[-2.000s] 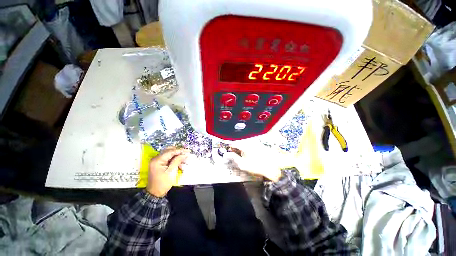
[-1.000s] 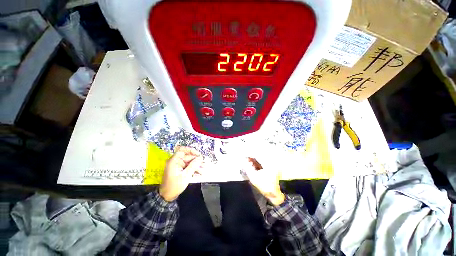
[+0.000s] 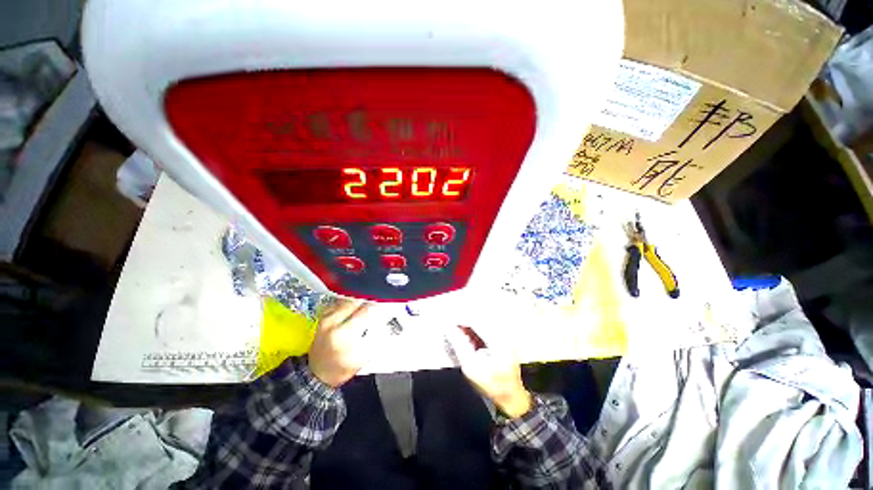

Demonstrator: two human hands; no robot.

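The button machine's white head with its red panel [image 3: 383, 144] fills the upper middle; its counter reads 2202. My left hand [image 3: 337, 345] is at the table's front edge below the machine, its fingertips partly hidden by the head. My right hand [image 3: 490, 368] is right of it, low over the front edge, bleached by the lamp. A small dark reddish-brown thing [image 3: 472, 337] shows at its fingers; whether it is gripped I cannot tell. Small dark parts [image 3: 395, 325] lie under the machine head between the hands. Blue-silver loose parts [image 3: 553, 247] are spread to the right.
Yellow-and-black pliers [image 3: 651, 263] lie at the table's right. A cardboard carton [image 3: 670, 144] stands behind right. A clear bag with blue print [image 3: 251, 268] is left, partly behind the head. Yellow sheet [image 3: 285, 335] is at the front left. Pale garments [image 3: 737, 412] are heaped right and left [image 3: 105, 445].
The machine head fills more of the view and sits farther left and lower. My left fingertips have gone partly behind it. My right hand has moved slightly down and left in the picture.
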